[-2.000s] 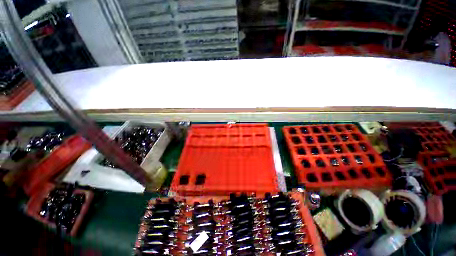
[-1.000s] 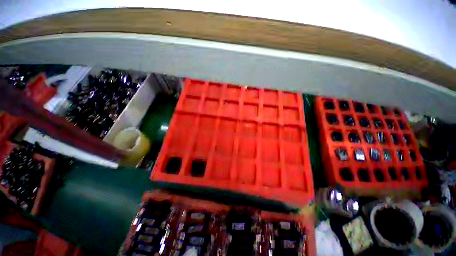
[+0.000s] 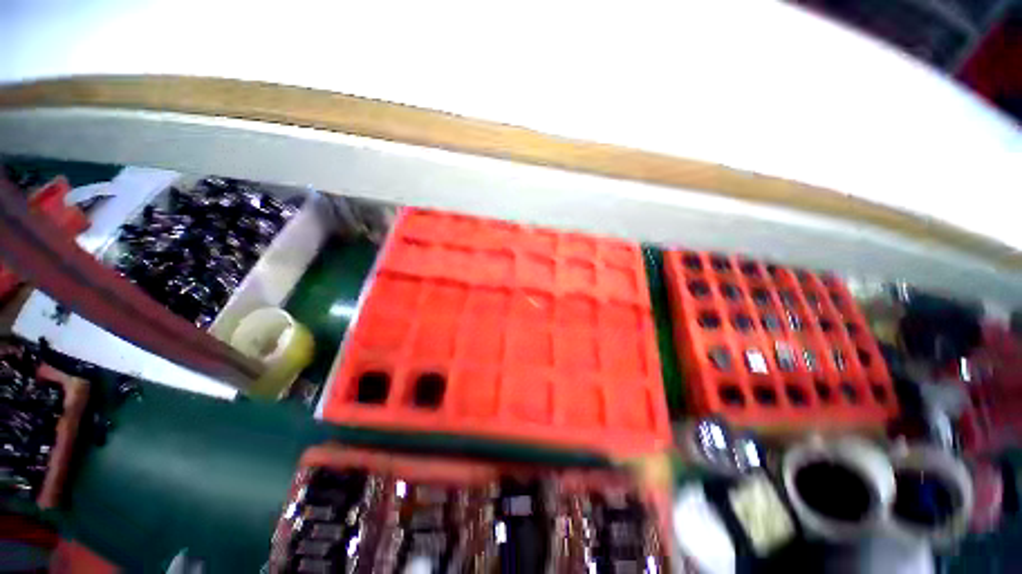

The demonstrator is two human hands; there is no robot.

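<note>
No hand shows clearly in the head view. A shallow orange-red parts tray lies nearest, cut off by the bottom edge, holding rows of glossy black-and-metal parts, blurred. Behind it is an orange-red compartment tray with square pockets. Two dark parts sit side by side in its front left pockets; the other pockets show plain orange.
A second compartment tray with dark and shiny pieces is right. Two cream rings, small silvery-topped jars and a pale yellow box lie front right. A white bin, pale yellow ring and metal upright are left. The white shelf spans above.
The view has tilted down and moved closer since the oldest frame, and has shifted slightly since the middle one. The two dark parts remain in the same pockets.
</note>
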